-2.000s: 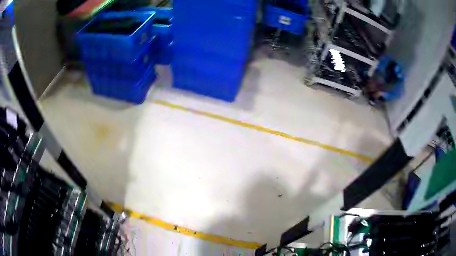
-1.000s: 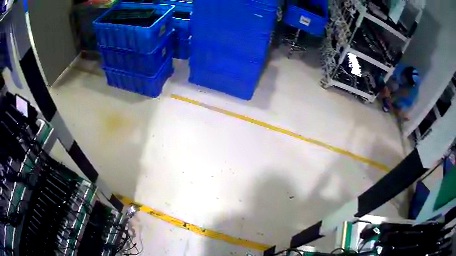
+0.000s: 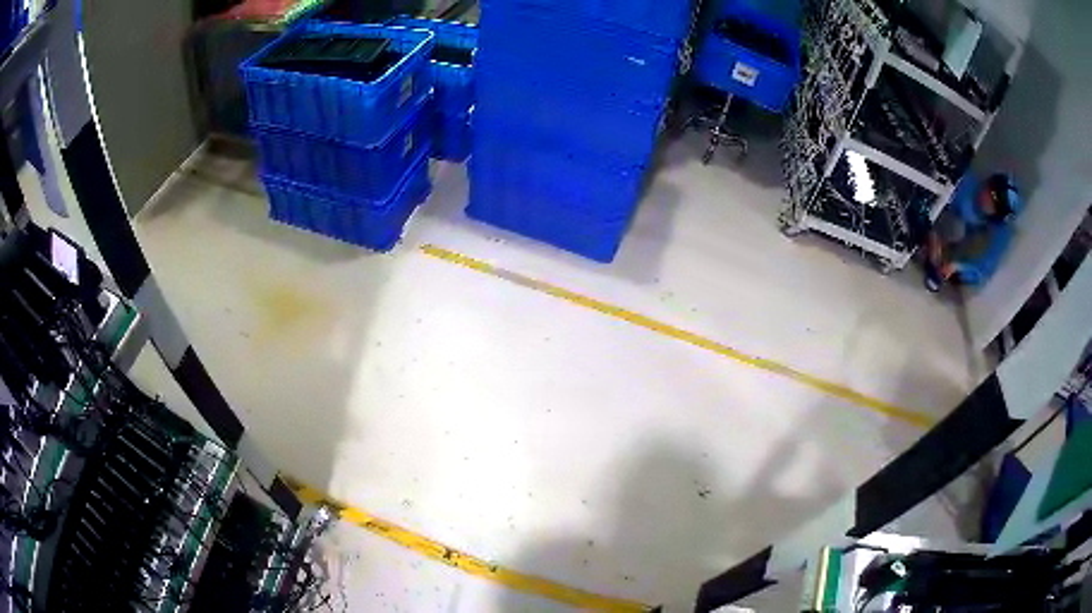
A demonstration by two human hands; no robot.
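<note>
Neither of my hands is in the picture. Nearest in front of me, rows of dark smartphones (image 3: 126, 485) stand on edge on a rack at the lower left, with thin black charging cables (image 3: 42, 449) tangled along them. One lit phone screen (image 3: 65, 256) glows pale at the left. At the lower right, more dark phones (image 3: 982, 577) lie or stand on a green-edged white shelf (image 3: 827, 575), cut off by the bottom edge.
Blue crates (image 3: 341, 138) are stacked at the upper left, beside a taller blue stack (image 3: 569, 132). A blue crate sits on a stool (image 3: 745, 72). A wheeled rack (image 3: 886, 156) stands at the upper right, with a crouching person in blue (image 3: 988, 240). Yellow lines (image 3: 671, 332) cross the floor.
The whole view has shifted: the crates, the wheeled rack and the floor line now appear farther right. The crouching person shows more clearly. No hand has appeared.
</note>
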